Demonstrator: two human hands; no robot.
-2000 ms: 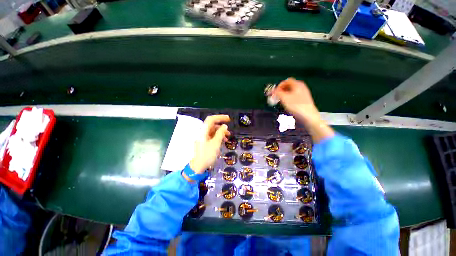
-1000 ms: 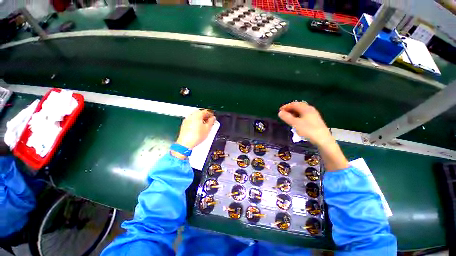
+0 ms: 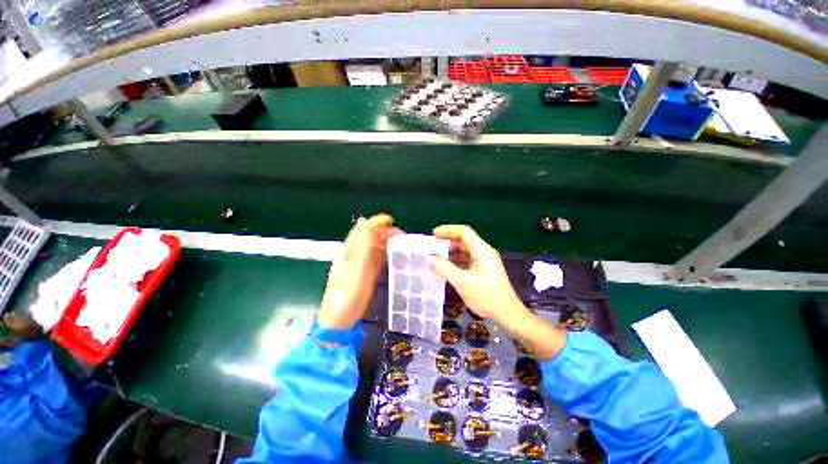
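A white-grey sticker sheet [image 3: 417, 288] with rows of round pads hangs upright over the blister tray. My left hand [image 3: 356, 272] is at its upper left edge; whether these fingers grip it is unclear. My right hand [image 3: 479, 276] pinches its upper right corner. The clear blister tray [image 3: 417, 424] holds rows of dark round modules [image 3: 478, 363] with gold-orange tails. It lies on a black carrier tray [image 3: 581, 283], partly hidden by my hands and sleeves. A white scrap piece [image 3: 547, 275] lies on the black tray's upper part.
A white strip [image 3: 684, 367] lies right of the tray. A red bin [image 3: 165, 272] of white pieces stands left, beside another person's blue sleeve [image 3: 36, 399]. The green conveyor [image 3: 436, 181] carries scattered modules [image 3: 555, 224]. A metal post [image 3: 758, 217] rises right; a shelf beam [image 3: 409, 34] crosses above.
The view has tilted up, showing the overhead shelf. My hands have come together at the sticker sheet, which is now raised over the tray. Modules on the belt have shifted left, and another shows right.
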